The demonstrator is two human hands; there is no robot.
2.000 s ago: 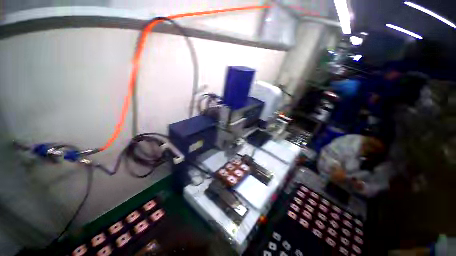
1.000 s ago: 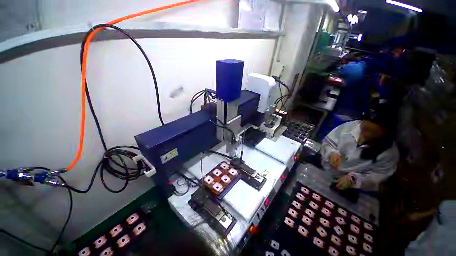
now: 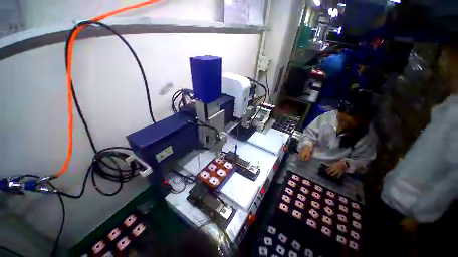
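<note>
No hand of mine shows in the head view. Nearest in front is the benchtop gantry robot with a dark blue beam (image 3: 173, 134) and an upright blue box head (image 3: 206, 79). Under its silver-grey tool assembly (image 3: 211, 125), an orange-brown fixture (image 3: 215, 173) lies between dark metal rails on the white bed. The fixture holds two rows of whitish-pink square parts. A black parts tray (image 3: 307, 235) with many such parts lies right of the machine. Another black tray (image 3: 111, 246) with parts lies at the lower left, cut off by the frame.
A seated coworker in a white smock (image 3: 324, 129) works at a bench on the right. A second person in white (image 3: 424, 160) stands at the right edge. An orange air hose (image 3: 70, 105) and black cables hang on the left wall. A white machine head (image 3: 236, 95) stands behind.
The view has turned and steadied, so the machine sits further left. The second person shows much more at the right edge. The tool assembly and blue box appear further left along the beam.
</note>
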